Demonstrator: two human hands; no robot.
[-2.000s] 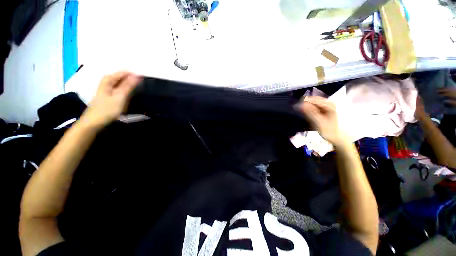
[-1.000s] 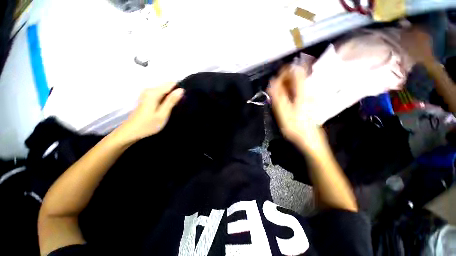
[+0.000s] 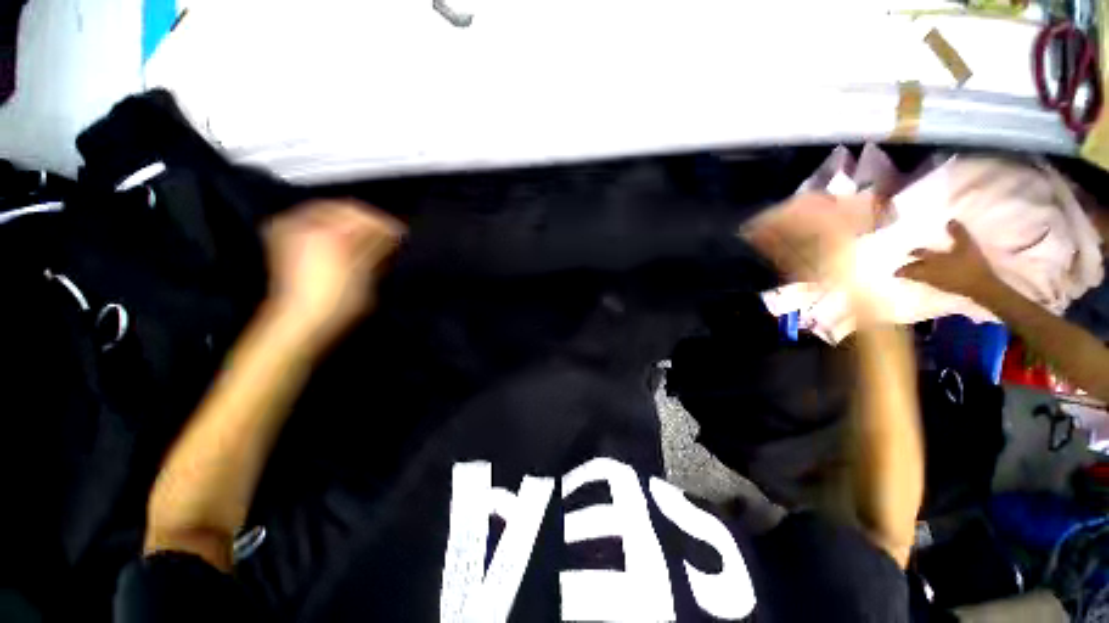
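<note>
A black garment [image 3: 559, 225] is stretched sideways between my two hands, below the front edge of the white table. It merges with my black shirt, so its outline is hard to tell. My left hand [image 3: 331, 243] is closed on its left end. My right hand [image 3: 812, 234] is closed on its right end, in front of the pale pink cloth. Both hands are blurred by motion and their fingertips are unclear.
The white table [image 3: 511, 97] crosses the top, with red-handled scissors [image 3: 1070, 76] at its right. A black garment heap [image 3: 158, 262] with white loops lies left. Pale pink cloth [image 3: 1015, 225] lies right, with another person's hand and forearm [image 3: 973, 270] over it.
A second ago my hands were closer together with the right one blurred beside a white cord loop; now they are wide apart with the cloth stretched. The other person's hand has moved onto the pink cloth.
</note>
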